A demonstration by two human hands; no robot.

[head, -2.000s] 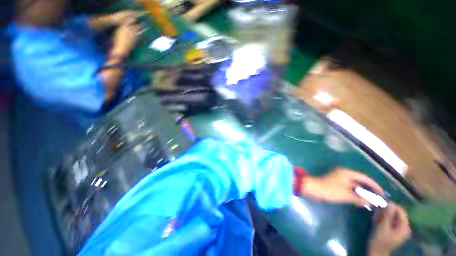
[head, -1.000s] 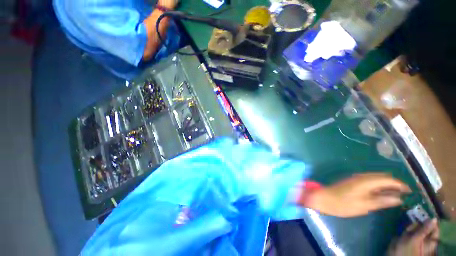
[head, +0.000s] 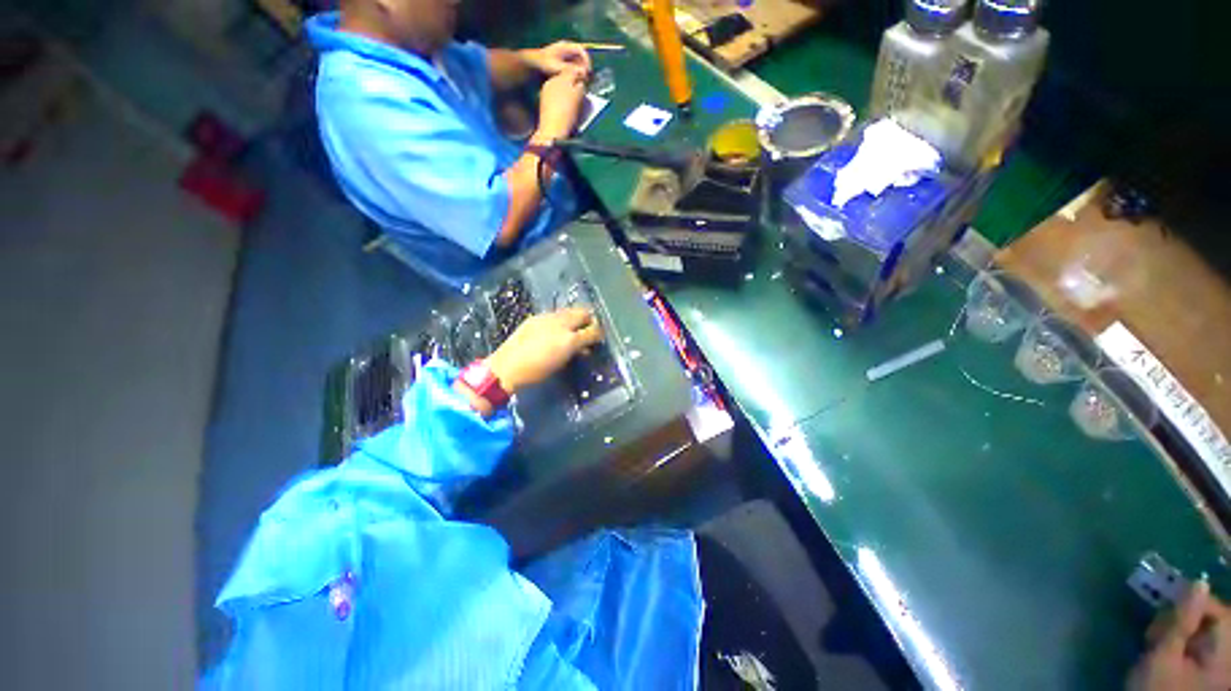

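My left hand [head: 543,348] reaches over the compartment box [head: 610,317] at the centre left. Its fingertips are over or in a compartment near the box's upper right side; whether they grip a part cannot be told. Dark and brassy small parts [head: 510,309] lie in other compartments. My right hand [head: 1183,648] is at the lower right, cut off by the picture's edge. Its fingertips touch or hold a small silvery piece with dark round spots [head: 1156,579], above the green mat [head: 972,540].
Clear cups [head: 1041,354] stand along the brown labelled board [head: 1127,277]. A blue box with white tissue [head: 864,223], two bottles [head: 932,68], a black holder with a yellow top [head: 702,203] and a metal strip [head: 905,361] are beyond. Another person [head: 419,149] works at the upper left.
My left hand has moved left from the green mat to the compartment box. My right hand stays at the lower right with the silvery piece. The view has shifted, showing more of the other person.
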